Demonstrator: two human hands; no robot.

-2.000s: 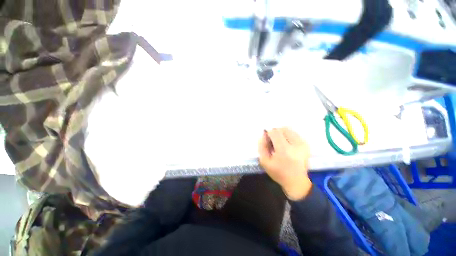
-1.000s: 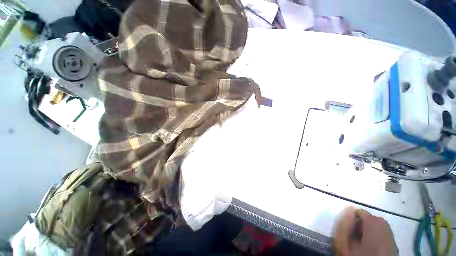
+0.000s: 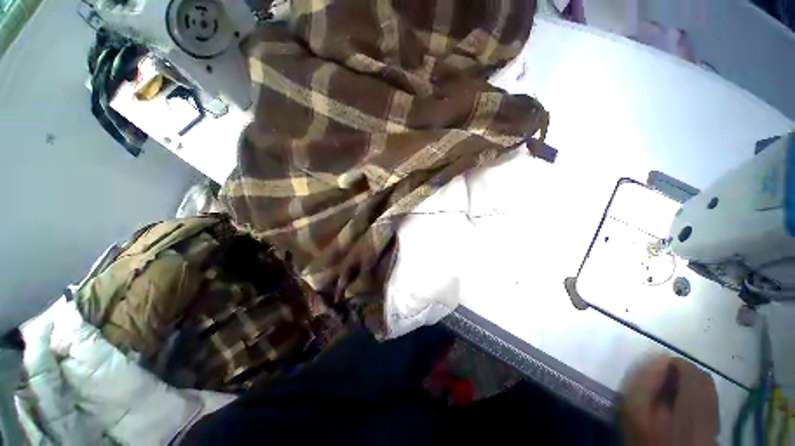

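The brown plaid jacket [image 3: 349, 122] lies in a soft heap on the white table, left of the sewing machine head [image 3: 741, 205]. Its white puffy lining [image 3: 427, 270] shows along the lower right side and reaches the table's front edge. A short dark brown tab [image 3: 542, 151] sticks out from the cloth's right end. My right hand [image 3: 669, 401] is blurred and curled at the table's front edge, below the needle plate [image 3: 636, 253], away from the jacket. A dark patch shows between its fingers; whether it is a small object or shadow is unclear. My left hand is not in view.
Scissors with a green handle [image 3: 748, 418] and a yellow handle lie beside my right hand, partly cut off. A second machine [image 3: 199, 26] stands at the upper left. More plaid, olive and white garments [image 3: 139, 279] are heaped lower left. A ruler-marked edge [image 3: 523, 353] runs along the table front.
The head view has swung left, so jacket and machine sit further right than at the middle moment. The heap keeps its shape. My right hand remains curled at the table's front edge.
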